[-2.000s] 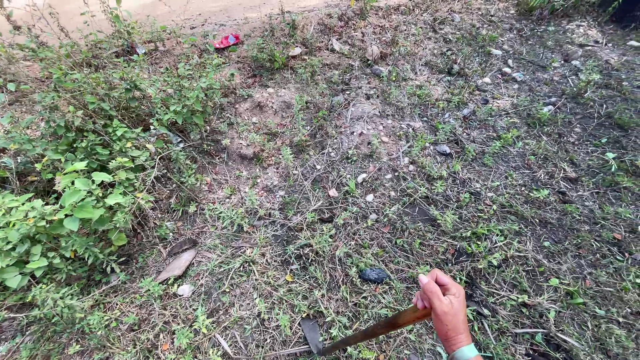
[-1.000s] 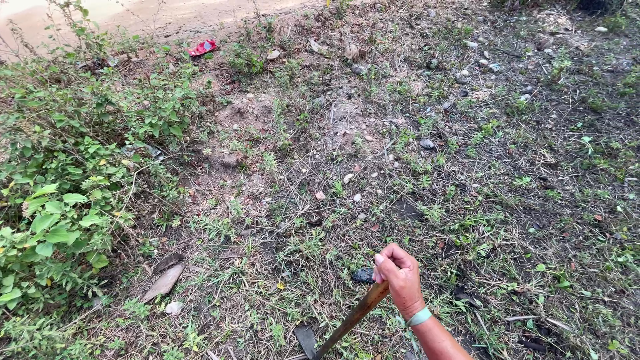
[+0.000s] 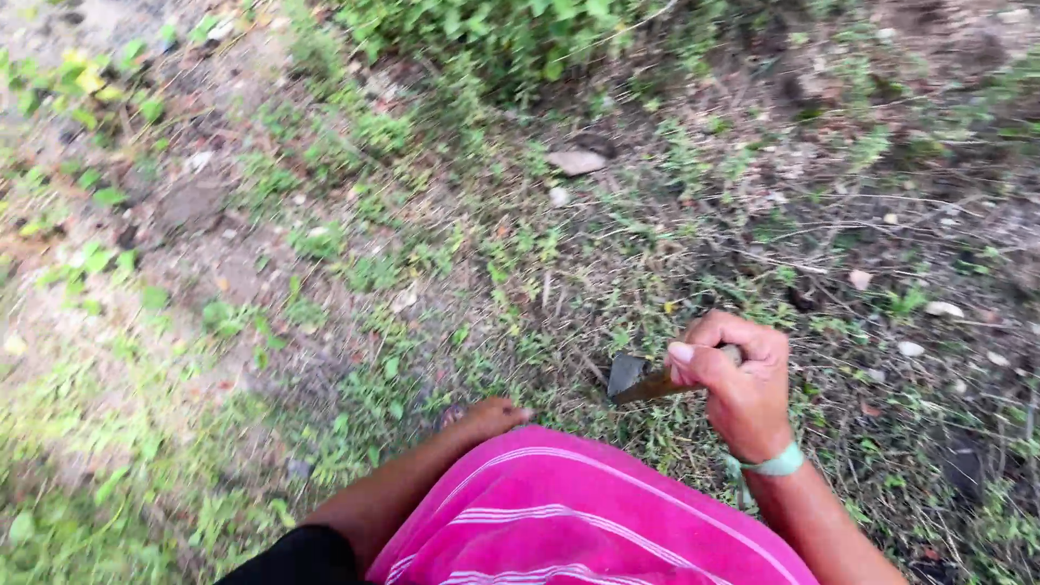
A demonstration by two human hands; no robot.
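Observation:
My right hand (image 3: 735, 378), with a pale green band at the wrist, grips the wooden handle of a hoe (image 3: 658, 385) right of centre. The hoe's dark metal blade (image 3: 626, 374) rests low among the weeds, left of that hand. My left hand (image 3: 490, 418) is at the edge of the pink striped cloth (image 3: 585, 520) over my lap; its fingers are partly hidden, so whether it holds anything does not show.
Low weeds and dry stems cover the ground. A flat pale stone-like piece (image 3: 577, 162) lies ahead with a small white stone (image 3: 559, 197) below it. Leafy green bushes (image 3: 487, 36) stand at the top, and small stones lie at the right.
The view has swung left and down, bringing my left hand and the pink cloth into sight. My right hand still holds the hoe.

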